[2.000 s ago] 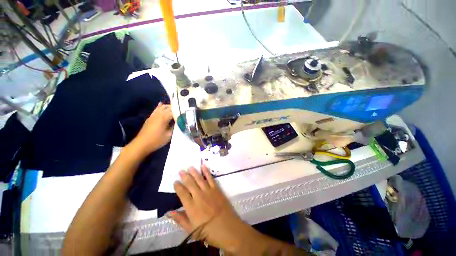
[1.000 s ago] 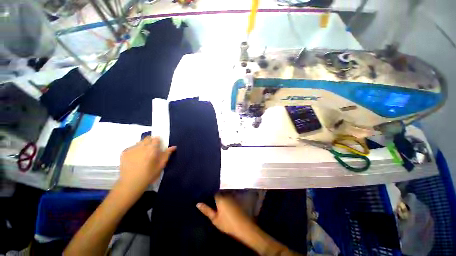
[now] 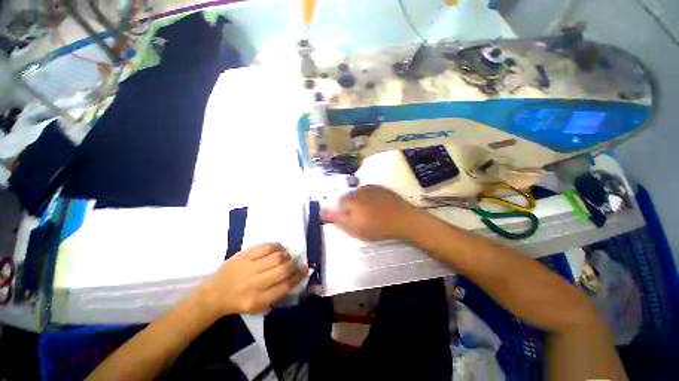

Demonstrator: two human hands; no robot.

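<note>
White pocketing cloth [image 3: 269, 216] lies on the table left of the needle area, with a narrow dark strip [image 3: 315, 242] along its right edge. My left hand [image 3: 260, 279] holds the lower part of the white cloth near the table's front edge, fingers bent together. My right hand [image 3: 366, 213] is at the top of the dark strip, just below the presser foot area; its fingertips touch the strip's edge, and whether they pinch it is unclear. The needle is hidden by glare. Dark cloth [image 3: 298, 335] hangs below the table edge.
The JACK machine head [image 3: 476, 126] stands at the right. Scissors with green and yellow handles [image 3: 510, 223] lie before it. Dark panels [image 3: 149, 134] are stacked at the left. Red-handled scissors [image 3: 6, 279] are at the far left edge. Blue baskets [image 3: 514, 312] stand below right.
The dark panel that lay in front of me is replaced on top by white cloth with a dark strip at its edge. My right hand has moved up towards the needle; my left has moved right and down.
</note>
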